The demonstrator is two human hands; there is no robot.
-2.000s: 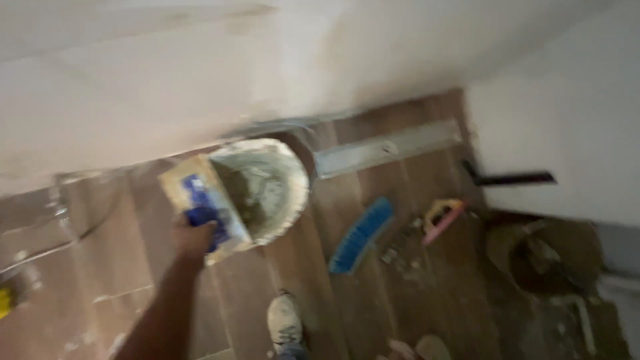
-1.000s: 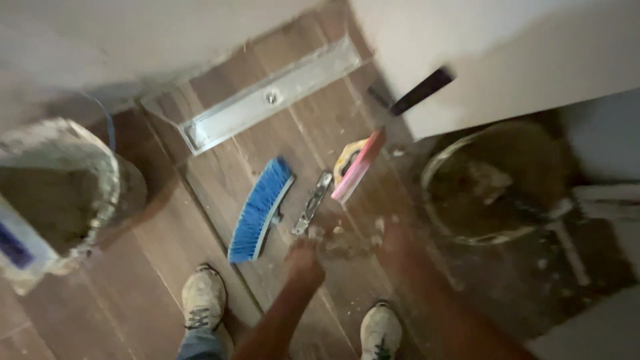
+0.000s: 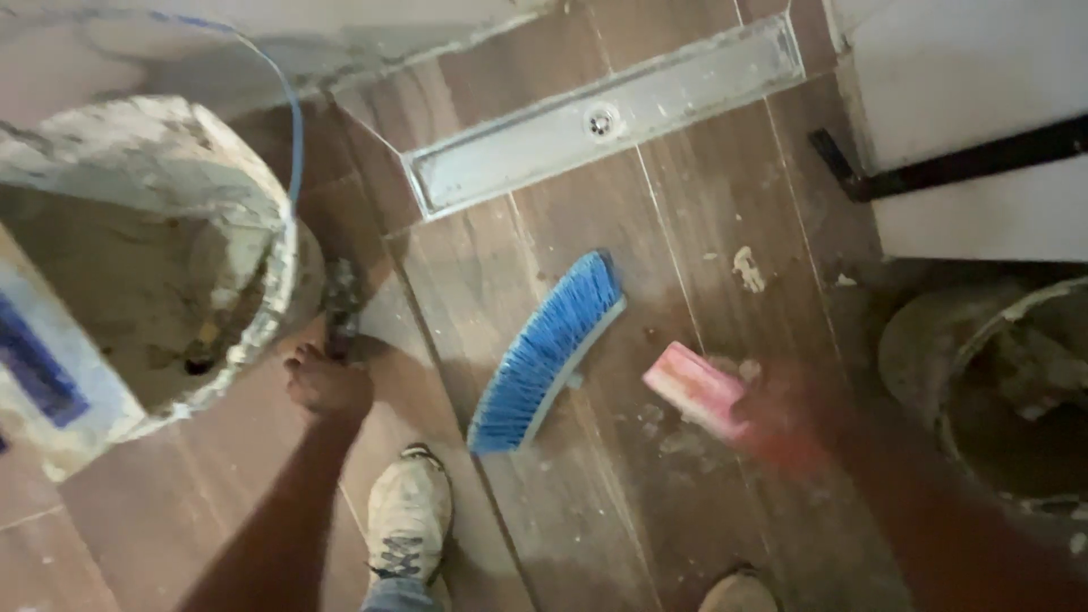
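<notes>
Beside the mortar-crusted bucket (image 3: pixel 280 280), my left hand (image 3: pixel 331 382) grips a narrow, dirty tool (image 3: pixel 342 297) whose kind is blurred. My right hand (image 3: pixel 782 416), also blurred, is closed on a pink block-like tool (image 3: pixel 697 387) just above the floor. Between the two hands a blue-bristled brush head (image 3: pixel 548 357) lies on the wood-look tiles. A trowel or float with a blue handle (image 3: pixel 38 361) rests across the bucket's left side, and greyish material (image 3: pixel 127 289) sits inside the bucket.
A long metal floor drain channel (image 3: pixel 603 123) runs near the wall. A black bar (image 3: pixel 977 157) juts in at the upper right. A second bucket (image 3: pixel 960 374) stands at the right. My shoe (image 3: pixel 408 510) is at the bottom; a blue cord (image 3: pixel 296 127) hangs by the first bucket.
The narrow tool and the pink tool, lying on the floor between brush and black bar earlier, are now in my hands. My left hand has moved left to the bucket. The blue-handled tool was held two seconds ago.
</notes>
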